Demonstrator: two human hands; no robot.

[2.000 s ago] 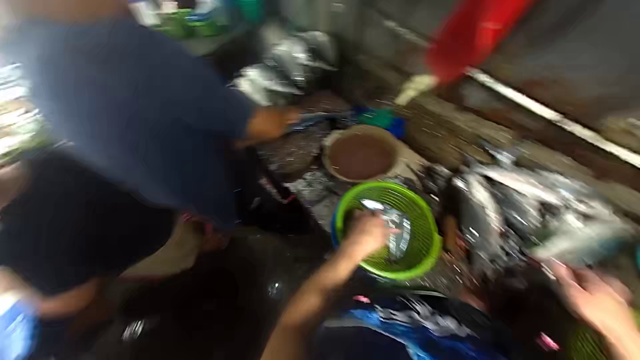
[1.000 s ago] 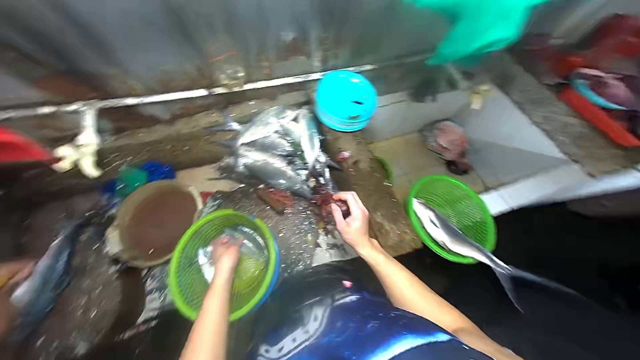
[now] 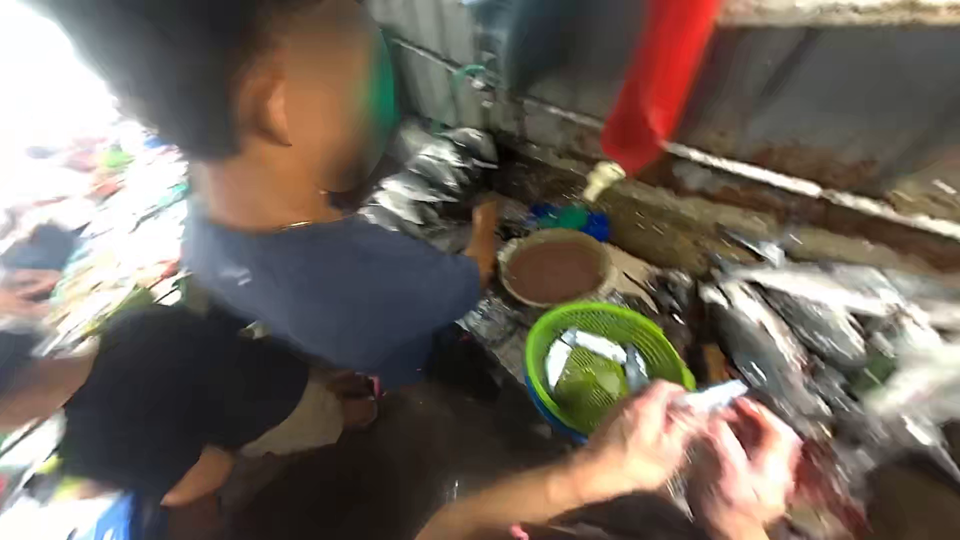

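My left hand (image 3: 649,431) and my right hand (image 3: 750,457) are close together at the lower right of the head view, both closed on one small silvery fish (image 3: 712,395). Just left of them is a green plastic basket (image 3: 536,352) with several small silvery fish pieces (image 3: 596,345) in it, set in a blue container. To the right of my hands lies a heap of larger silvery fish (image 3: 810,307). Reddish scraps (image 3: 829,480) lie beside my right hand. The whole view is blurred.
A round basin of brownish water (image 3: 559,270) stands behind the basket. A co-worker in a dark blue shirt (image 3: 337,285) is close on the left, with more fish (image 3: 431,180) beyond. A red thing (image 3: 660,82) hangs before the wall. Another person (image 3: 180,390) is at the lower left.
My left hand has come out of the green basket and now meets my right hand at a small fish. The view has swung left, bringing the co-worker back in.
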